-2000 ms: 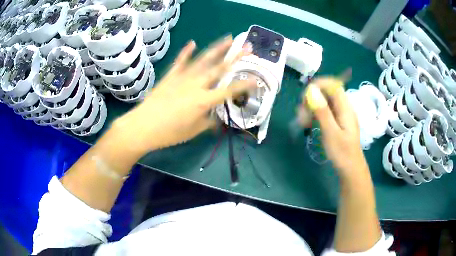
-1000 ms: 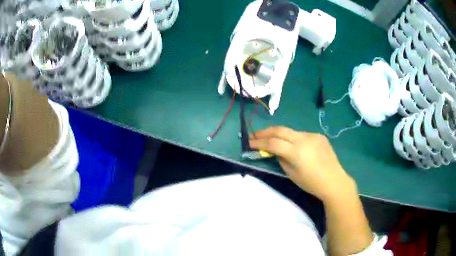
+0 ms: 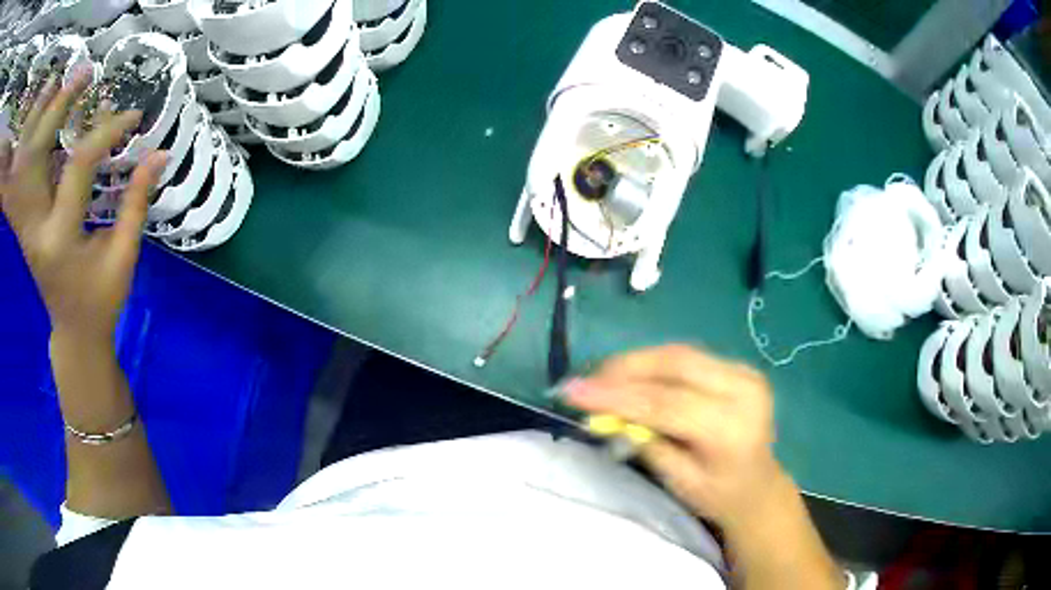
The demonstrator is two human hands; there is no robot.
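Observation:
The white camera body (image 3: 551, 173) lies on the green work surface, its black lens face (image 3: 668, 50) at the far end and its round opening toward me. A black cable (image 3: 561, 311) and a thin red wire (image 3: 524, 302) hang from the opening toward me. My right hand (image 3: 692, 426) is at the cable's near end, blurred. It holds what look like yellow-gripped tweezers (image 3: 620, 429); their tips are not clear. My left hand (image 3: 81, 207) is empty, fingers spread, in front of the left stacks of rear housings (image 3: 213, 190).
More stacked white housings (image 3: 985, 369) stand at the right. A fluffy white bundle of cord (image 3: 885, 259) lies beside them, a loose strand running toward a thin black cable (image 3: 757, 248). A white bracket (image 3: 766, 98) projects beside the lens face. Blue bins (image 3: 231, 369) are below the left edge.
My left hand has left the camera body and now shows spread at the left stacks. My right hand has moved from beside the bundle to the black cable's near end. The view has shifted.

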